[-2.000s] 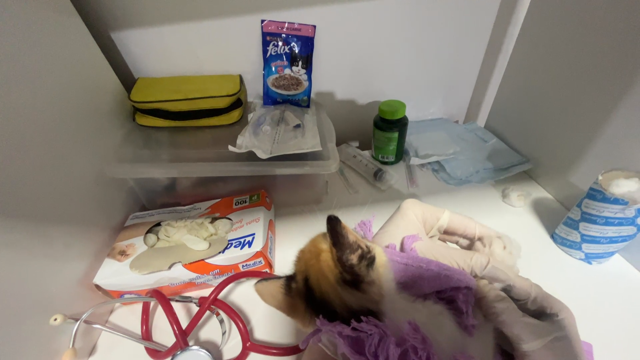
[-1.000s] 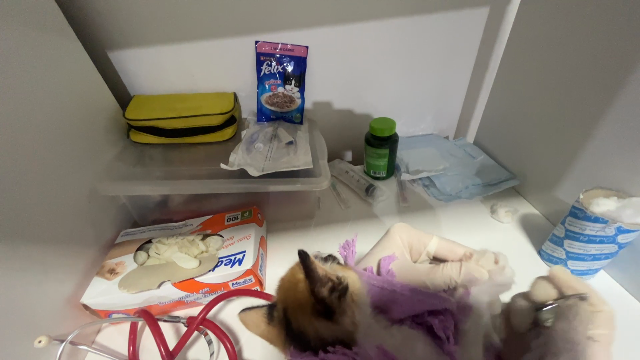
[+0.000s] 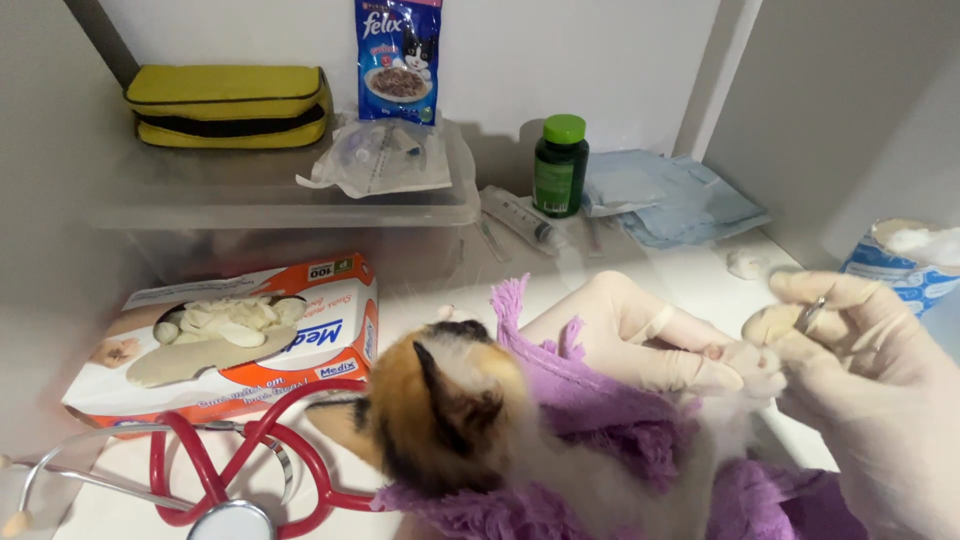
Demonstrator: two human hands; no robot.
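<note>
A calico kitten (image 3: 450, 405), seen from behind its head, lies partly wrapped in a fringed purple cloth (image 3: 600, 405). My left hand (image 3: 637, 337), in a pale latex glove, reaches past the cloth and grips the kitten's white paw (image 3: 742, 364) between thumb and fingers. Close to the right of that paw, my gloved right hand (image 3: 862, 360) pinches a small metal tool (image 3: 811, 313), of which only a shiny end shows; its kind I cannot tell. Most of the kitten's body is hidden by cloth or out of frame.
A red stethoscope (image 3: 322, 465) and a glove box (image 3: 225, 337) lie at left. Behind stand a lidded plastic bin (image 3: 285, 214) with a yellow case (image 3: 229, 105) and cat food pouch (image 3: 399, 60), a syringe (image 3: 521, 217), green bottle (image 3: 560, 169), blue pads (image 3: 675, 199) and cotton roll (image 3: 900, 259).
My right hand, low over the cloth two seconds ago, has come up beside the paw with the metal tool showing in its fingers. My left hand stays by the paw.
</note>
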